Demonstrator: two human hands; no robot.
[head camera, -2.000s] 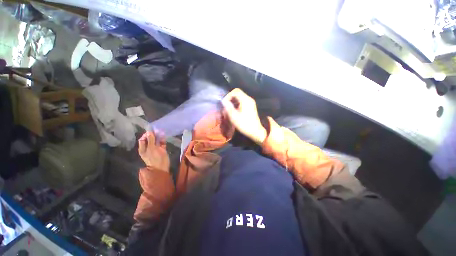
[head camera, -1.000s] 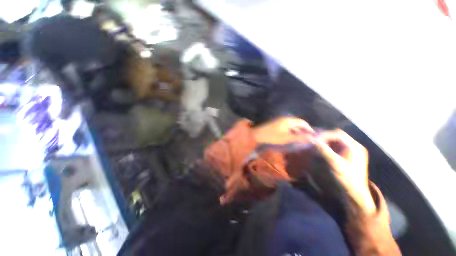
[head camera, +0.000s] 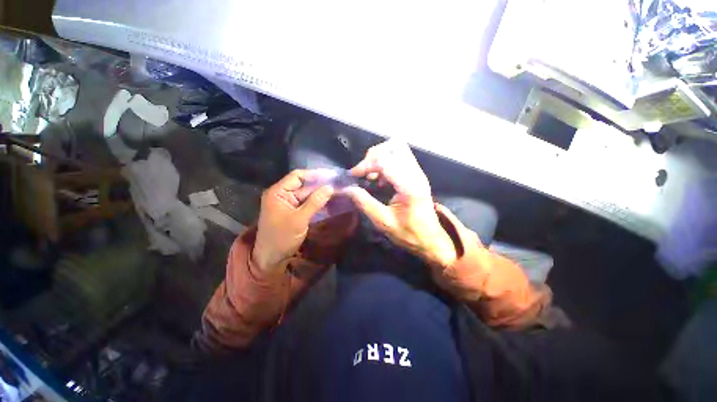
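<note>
A small, sheer lilac fabric piece (head camera: 340, 179) is held over the lap, in front of the table edge. My left hand (head camera: 292, 217) pinches its left side between thumb and fingers. My right hand (head camera: 399, 198) pinches its right side, with the fingertips close to the left hand's. Part of the fabric is hidden by the fingers, and its lower part hangs against the orange sleeve.
The white machine table (head camera: 314, 82) runs across the top, under glare. The pale machine (head camera: 586, 102) stands at upper right. A lilac heap (head camera: 690, 232) lies at the table's right end. White scraps (head camera: 161, 188) lie on the floor at left, near a brown wooden frame (head camera: 86, 192).
The fabric was stretched long between my hands, then gathered close during a blurred head turn. Now the view is back over the lap and both hands hold the fabric close together.
</note>
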